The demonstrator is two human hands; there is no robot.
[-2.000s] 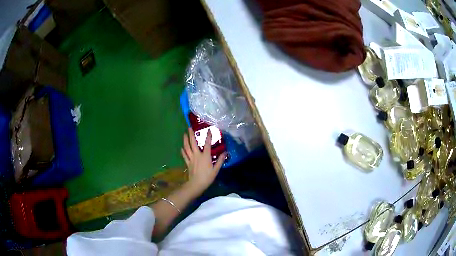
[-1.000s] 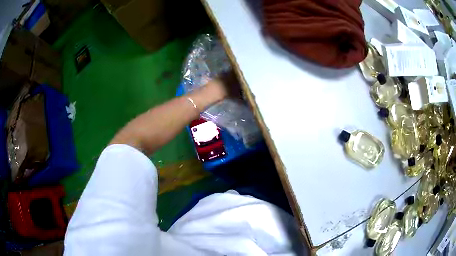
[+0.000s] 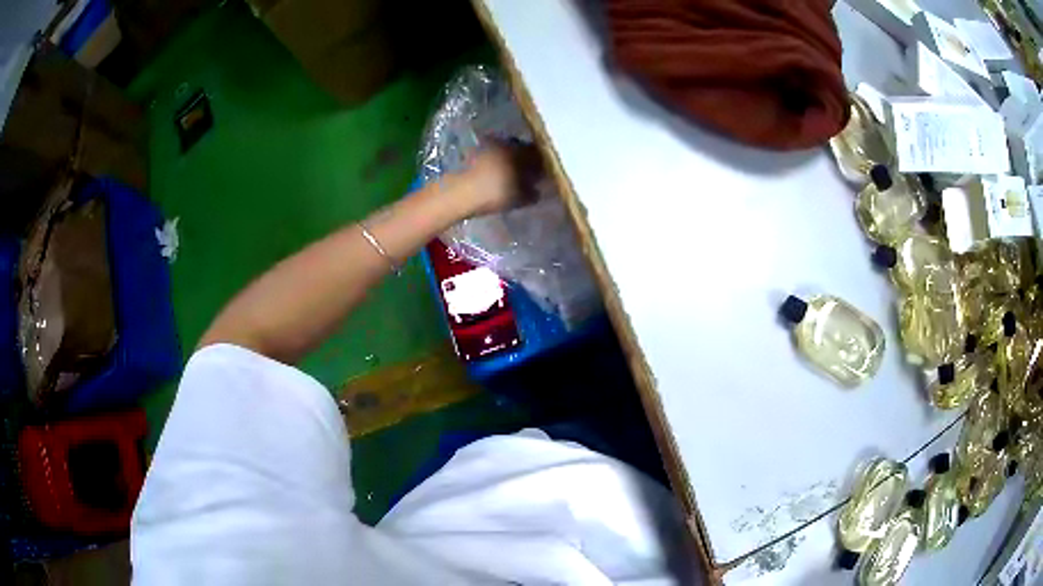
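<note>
My left hand (image 3: 500, 177) reaches over the clear plastic bag (image 3: 469, 109) beside the table edge. Its fingers are dark, blurred and partly hidden near the edge, so what they hold cannot be told. A red phone-like item (image 3: 493, 333) with a bright white patch lies on the blue bin (image 3: 532, 335), below my wrist. The plastic bag also spreads over the bin. My right hand is not in view.
The pale table (image 3: 698, 286) bears a rust-brown cloth (image 3: 743, 74), one separate bottle (image 3: 841, 340), heaped yellow bottles (image 3: 926, 303) and white cartons (image 3: 947, 137). A blue crate (image 3: 143, 292) and a red crate (image 3: 82, 469) stand at left.
My left hand has left the red item and moved up and right to the bag near the table edge. The red item now shows uncovered. The table's things stay put.
</note>
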